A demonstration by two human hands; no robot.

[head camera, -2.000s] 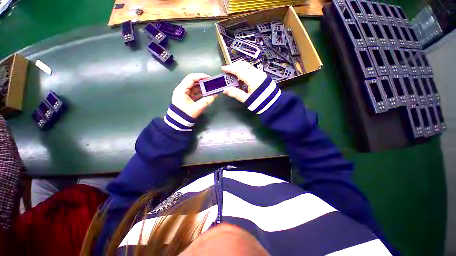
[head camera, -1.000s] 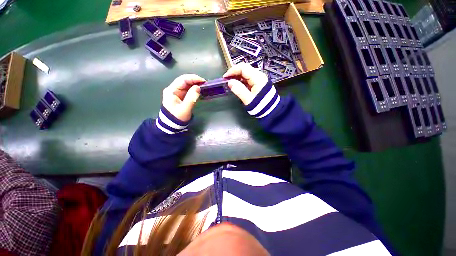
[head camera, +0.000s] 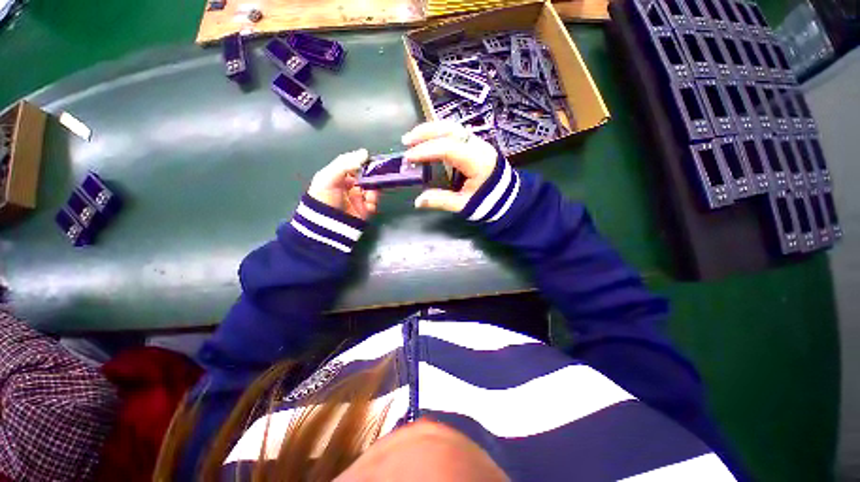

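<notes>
A dark purple unit (head camera: 394, 172) with a shiny window is held above the bench in front of me. My left hand (head camera: 341, 183) grips its left end between thumb and fingers. My right hand (head camera: 456, 166) is around its right end, fingers above and thumb below. Finished units (head camera: 708, 110) with grey faces lie in tight rows on black foam (head camera: 693, 243) at the right. An open carton (head camera: 587, 89) holds loose grey-black frames (head camera: 462, 83). Several dark housings (head camera: 295, 94) lie loose on the bench beyond my left hand.
The green bench (head camera: 179, 160) carries a short row of dark units (head camera: 87, 209) and a white strip (head camera: 75, 125) at the left. Another carton (head camera: 26, 160) stands at the left edge. A wooden board (head camera: 311, 16) and yellow stack (head camera: 476, 7) are behind. A person's checkered sleeve (head camera: 47, 400) shows lower left.
The unit has tilted in my hands and shows its window and front edge differently. My right fingers have spread around its right end. The checkered sleeve at the left has moved into view and slightly down.
</notes>
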